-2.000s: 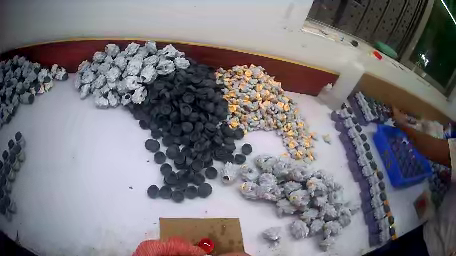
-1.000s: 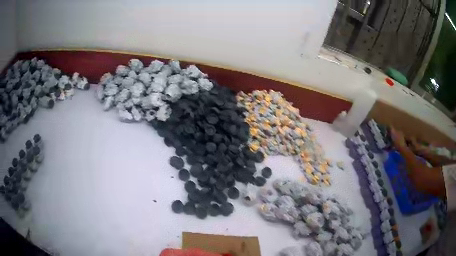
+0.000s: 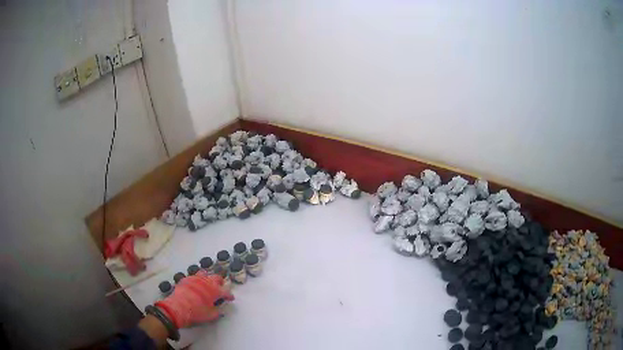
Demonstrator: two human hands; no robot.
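Note:
My left hand [image 3: 198, 299], in a coral-red glove with a bracelet at the wrist, is at the lower left, at the front of the rows of joined pieces [image 3: 238, 265]. Its fingers are closed around a joined piece [image 3: 220, 301], of which only a dark end shows; the rest is hidden. The rows stand upright on the white table, grey bodies with black caps on top. The glove covers part of them. My right hand is out of the picture.
A heap of joined pieces [image 3: 249, 174] lies in the back corner. Grey castings [image 3: 444, 212], black caps [image 3: 502, 280] and grey-and-orange pieces [image 3: 580, 277] lie rightward. A red glove [image 3: 128, 249], cloth and thin stick [image 3: 136, 281] lie at the left edge.
The view has swung left to the table corner. The brown pad, red pot and coworker have left the picture. The red-gloved hand, earlier at the bottom edge, is now at the rows on the left.

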